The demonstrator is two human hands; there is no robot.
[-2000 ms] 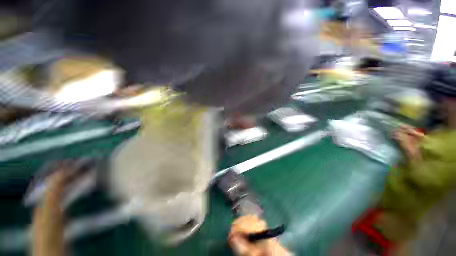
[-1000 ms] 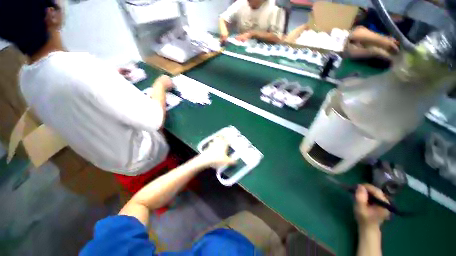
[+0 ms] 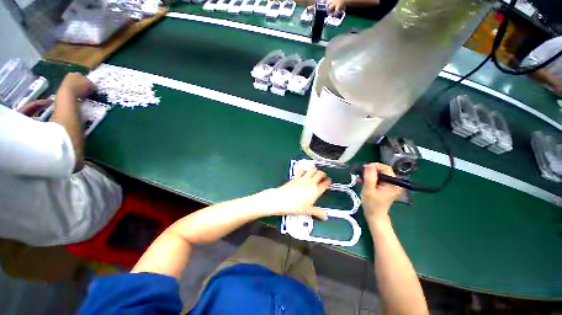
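White plastic housings (image 3: 333,240) with long oval loops lie side by side on the green bench below the fume hood (image 3: 342,123). My left hand (image 3: 302,194) lies over the upper housings and holds them down, hiding part of them. My right hand (image 3: 381,189) grips the black handle of the soldering iron (image 3: 397,181). Its tip points left to the top housing, under the hood's lower rim, near my left fingertips. The exact contact of the tip cannot be told. The dark grey iron stand (image 3: 400,155) is just right of the hood.
More housings (image 3: 283,72) stand behind the hood's left side, and other groups (image 3: 480,125) at the right. A heap of small white parts (image 3: 126,86) lies at the left beside a neighbour in white (image 3: 37,178). The iron's black cord (image 3: 452,157) loops at right. The bench edge runs before me.
My left hand has moved right with the housing it held, to below the hood, where several now lie. The iron has come to the top housing. The view has turned right and downward.
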